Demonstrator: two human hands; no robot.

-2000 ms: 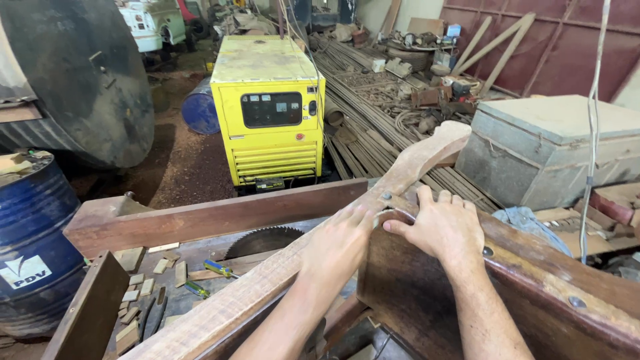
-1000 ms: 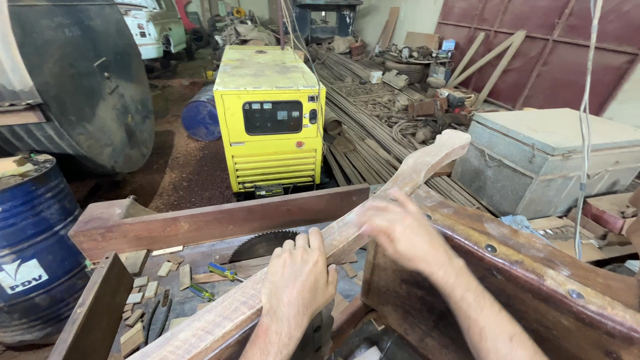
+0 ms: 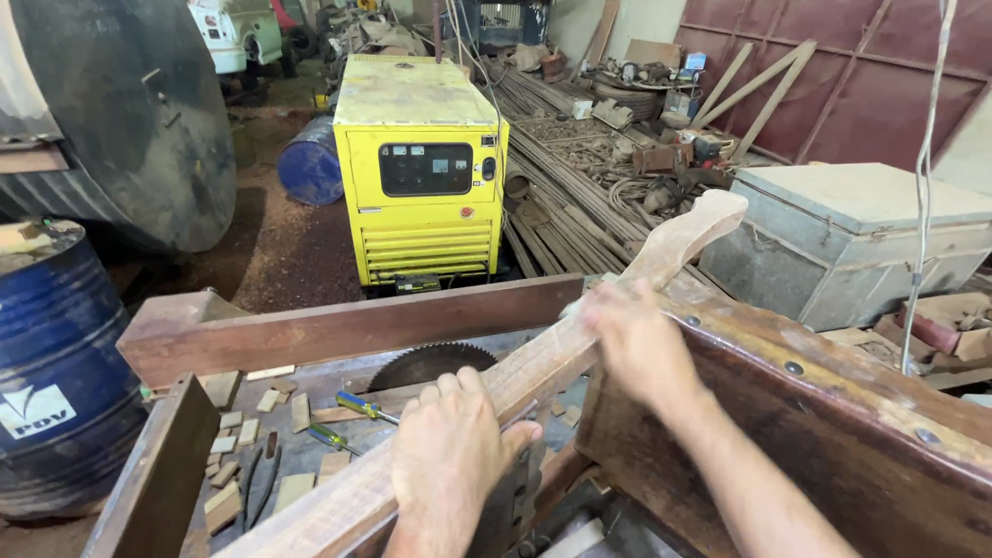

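A long wooden rail with a curved, shaped end [image 3: 682,232] runs diagonally from the lower left to the middle right. My left hand [image 3: 453,449] grips its middle part from above, thumb on the near side. On the rail nearer the curved end lies my right hand [image 3: 635,337], blurred; a pale edge of something shows by its fingertips, too unclear to name. Right of the rail stands a brown panel with round studs along its edge [image 3: 775,434]. Behind the left hand, a circular saw blade [image 3: 430,364] rises from the table, with two screwdrivers [image 3: 360,404] beside it.
Small wood offcuts [image 3: 301,412] and pliers [image 3: 263,480] lie on the table at left. Reddish boards [image 3: 372,322] border it. Beyond stand a yellow generator [image 3: 422,178], a blue drum [image 3: 62,372] and a grey metal chest [image 3: 845,240]. A cable [image 3: 922,194] hangs at right.
My left hand has moved down the rail from near the studded panel, where both hands were close together two seconds ago. The right hand has shifted from the panel's corner onto the rail.
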